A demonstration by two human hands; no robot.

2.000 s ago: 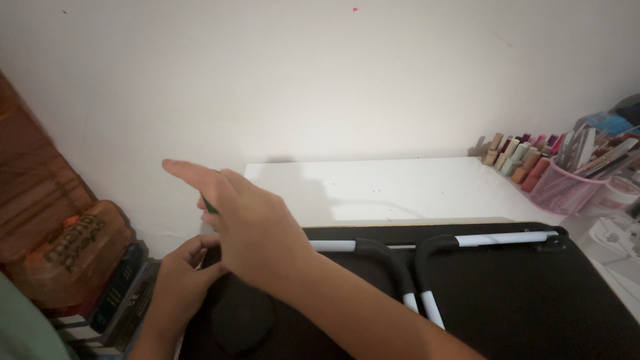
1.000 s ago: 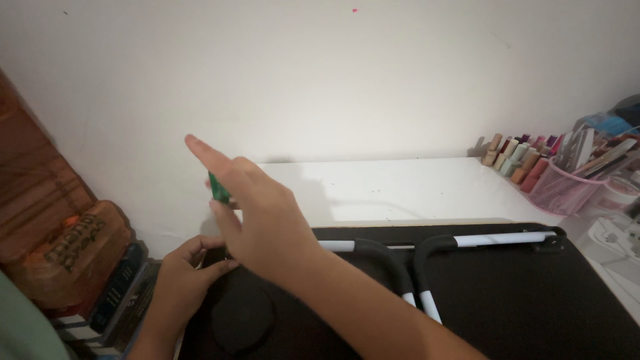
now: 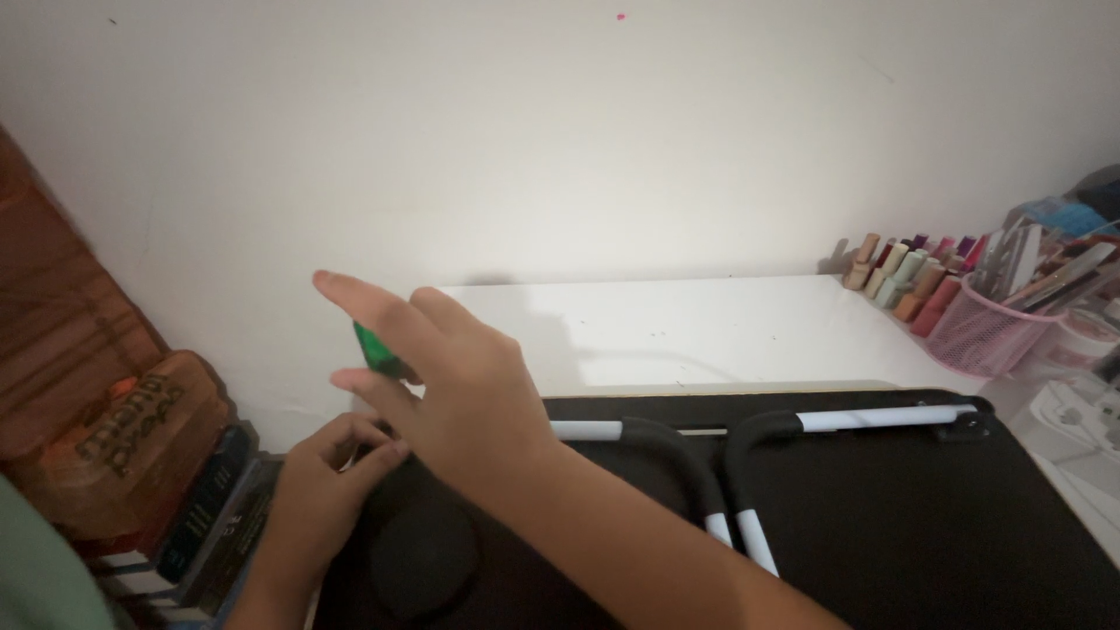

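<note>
My right hand (image 3: 468, 385) is raised at centre left, its index finger stretched out toward the wall. A small green object (image 3: 376, 348) shows between its fingers and palm; its kind cannot be told. Below and left of it, my left hand (image 3: 328, 490) has thumb and index finger pinched together near the left corner of a black folding lap table (image 3: 892, 507), which lies with its folded legs up. Whether that hand holds something is hidden. A dark round shape (image 3: 424, 556) is on the black surface beside it.
Behind the black table is a white tabletop (image 3: 647, 328) against the wall. Nail polish bottles (image 3: 910, 276) and a pink mesh cup (image 3: 989, 337) of tools stand at right, with a white power strip (image 3: 1081, 420) nearby. Books (image 3: 201, 516) and a lettered brown bag (image 3: 140, 437) are at left.
The green object, barely visible two seconds ago, shows more between the fingers of my right hand. That hand has shifted slightly right and down. My left hand stays near the black table's corner.
</note>
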